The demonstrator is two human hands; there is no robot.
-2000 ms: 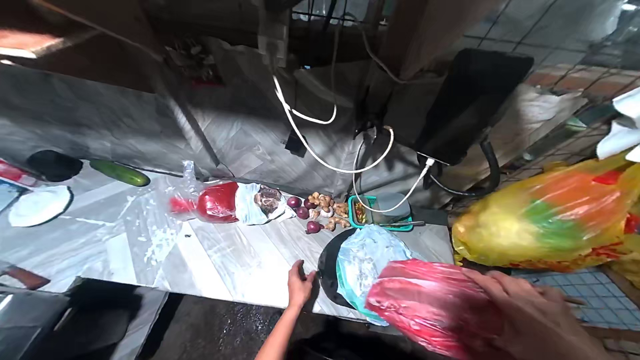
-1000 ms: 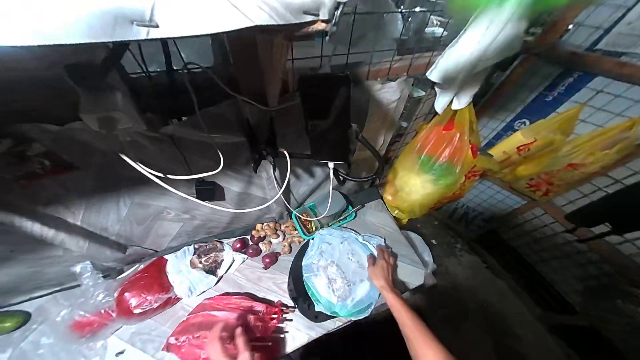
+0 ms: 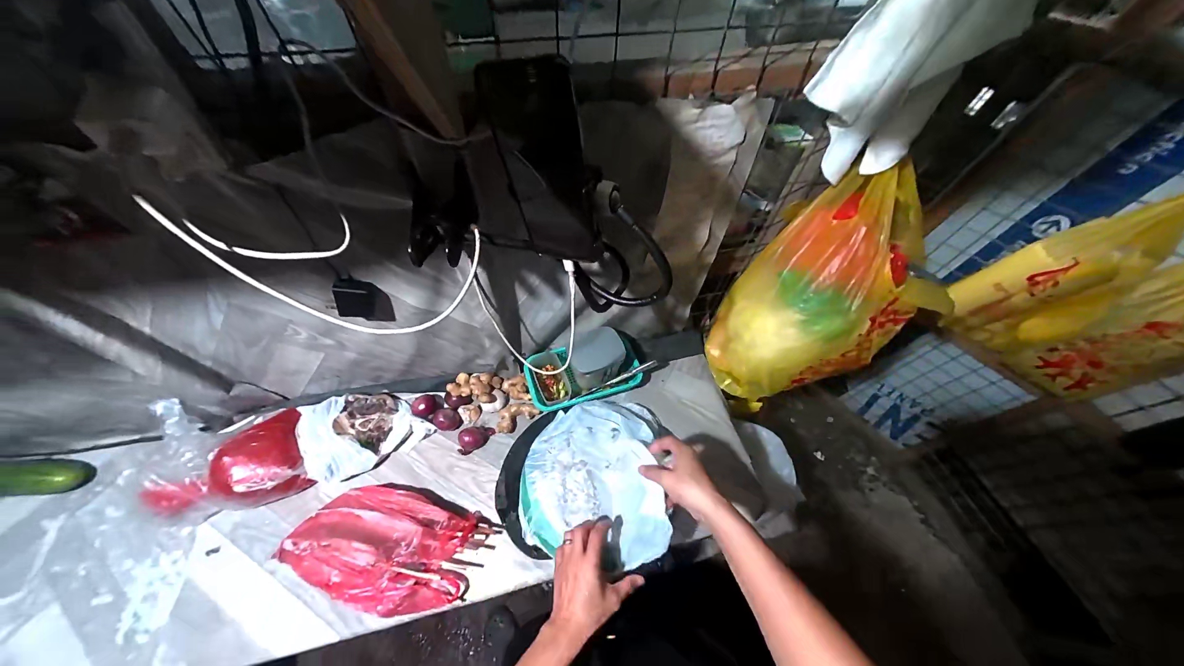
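Note:
A pale blue plastic bag [image 3: 592, 472] with a crumpled, whitish surface lies over a round dark pan or basin [image 3: 513, 490] at the counter's front edge. My left hand [image 3: 585, 578] touches the bag's near edge, its fingertips bent onto the plastic. At the bag's right edge, my right hand [image 3: 683, 476] pinches the plastic between thumb and fingers. To the left lies a clear red-tinted bag of skewered meat [image 3: 379, 546], the stick ends pointing right. What is inside the blue bag cannot be made out.
Red onions [image 3: 447, 418], ginger [image 3: 481, 387] and a green basket [image 3: 636, 377] with containers line the back. A red-filled plastic bag [image 3: 264, 455], a white bag [image 3: 342, 439] and a cucumber [image 3: 46, 476] lie left. White cables [image 3: 370, 328] hang above; a yellow bag [image 3: 814, 287] hangs right.
The red bag of skewers, in my right hand two seconds ago, now lies on the counter. My left hand has moved from it to the blue bag. The view has shifted right.

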